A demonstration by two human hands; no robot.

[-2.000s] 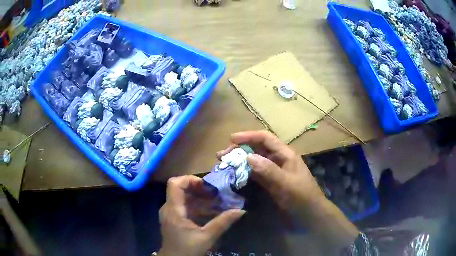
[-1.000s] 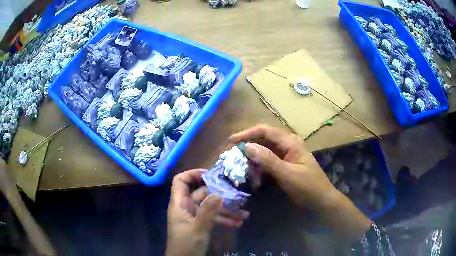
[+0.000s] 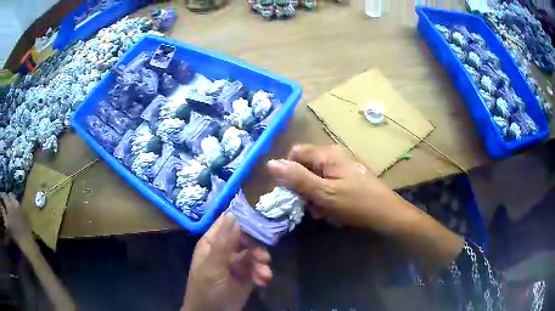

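An ornament sits between my hands in front of the table edge. Its purple base piece is at the lower left and its white ruffled piece at the upper right, touching it. My left hand grips the purple base from below left. My right hand holds the white piece from the upper right, fingers curled around its far side. The dark rounded part is hidden. A blue plastic tray behind my left hand holds purple bases and assembled ornaments.
A cardboard sheet bears a glue dish and a thin stick. Another blue tray is at far right. Loose white pieces are heaped at left. Another person's arm is at lower left, near a second cardboard piece.
The ornament has turned in my hands and its dark part is now hidden. The view has shifted, so the trays sit further right. Another person's hand has appeared at the left edge.
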